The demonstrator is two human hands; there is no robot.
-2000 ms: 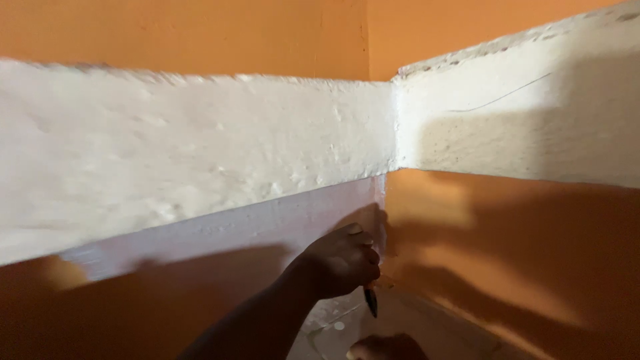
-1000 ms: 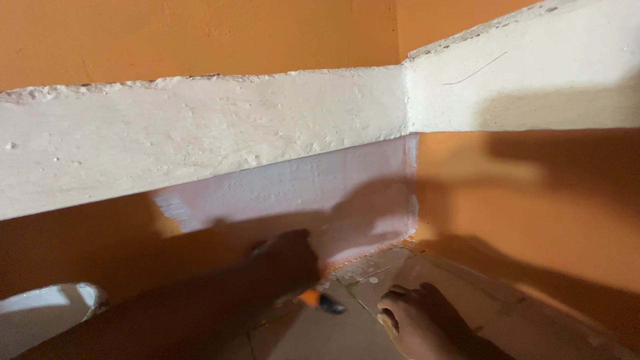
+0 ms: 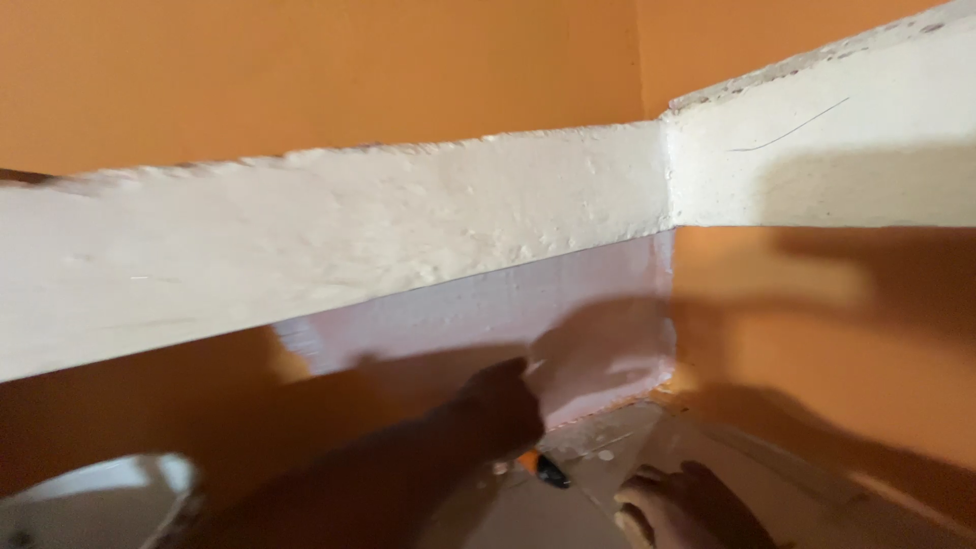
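Observation:
My left hand [image 3: 507, 408] reaches in from the lower left, against the pale lilac painted patch of the lower wall [image 3: 595, 282]. Its fingers are closed on a tool whose orange-and-black handle end [image 3: 545, 467] sticks out below the hand; the tool's working end is hidden. My right hand [image 3: 679, 503] is low at the right over the tiled floor, its fingers curled. Something pale shows by its thumb, and whether the hand holds it cannot be told. The lilac patch lies under the white ledge and meets the orange wall at the corner.
A thick white ledge [image 3: 457, 213] with a rough upper edge runs along both walls. At the lower left stands a white round container [image 3: 164, 476], partly in view. Orange wall [image 3: 801, 351] rises at the right above tiled floor [image 3: 602, 457] with pale spots. Shadows of my arms fall across the walls.
Two seconds ago my left hand was near the corner; it is now farther left along the lilac patch. My right hand has come more fully into view. The white container has come into view.

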